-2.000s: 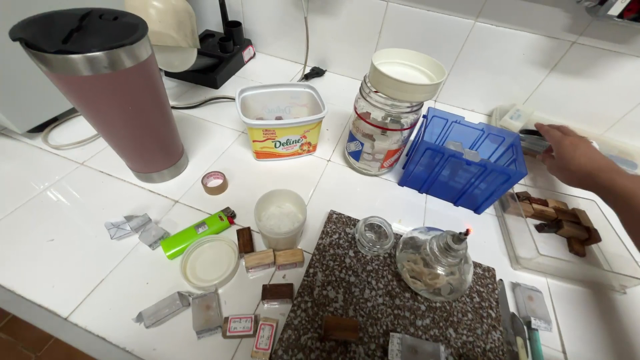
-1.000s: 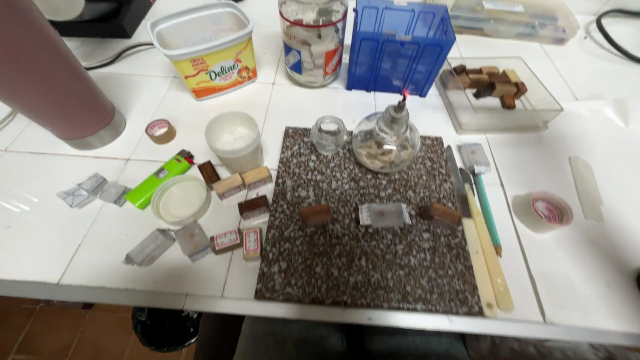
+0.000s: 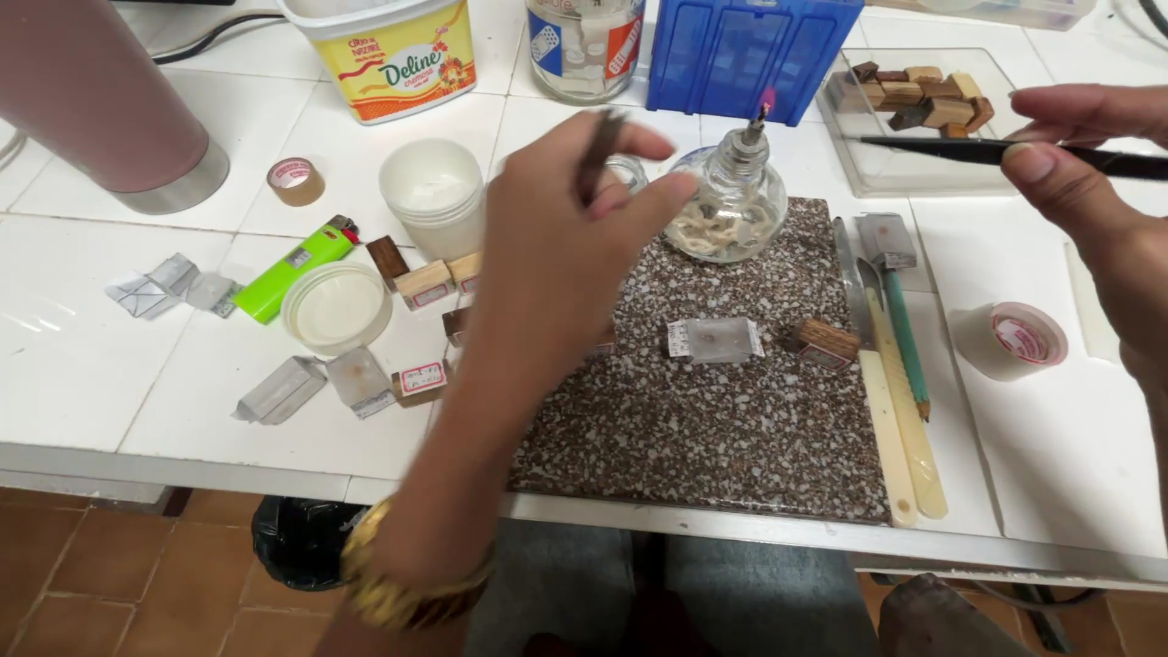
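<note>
My left hand [image 3: 570, 210], blurred, crosses the granite slab [image 3: 712, 429] with a small dark object [image 3: 599, 151], too blurred to name, between its fingers. At the right, my right hand [image 3: 1077, 182] grips a slim black pointed tool [image 3: 967, 151], its tip toward the left. A glass alcohol lamp [image 3: 730, 196] with a small pink flame stands at the slab's back edge. A clear wrapped block [image 3: 716, 339] and a labelled wooden block [image 3: 824, 342] lie on the slab. My left arm partly hides more wooden blocks, among them a pale one [image 3: 426, 285].
A green lighter [image 3: 297, 267], a white lid [image 3: 336, 308] and an open plastic jar [image 3: 433, 196] are left of the slab. Knives [image 3: 890, 438] and a green pencil [image 3: 905, 342] lie along its right edge. Behind stand a margarine tub [image 3: 392, 64], a blue rack [image 3: 748, 55] and a tray [image 3: 922, 173] of wood blocks.
Both hands have come into view, the left over the slab and the right with the black tool. Neither was visible a second ago; two seconds ago one hand was near the blue rack. The view has shifted.
</note>
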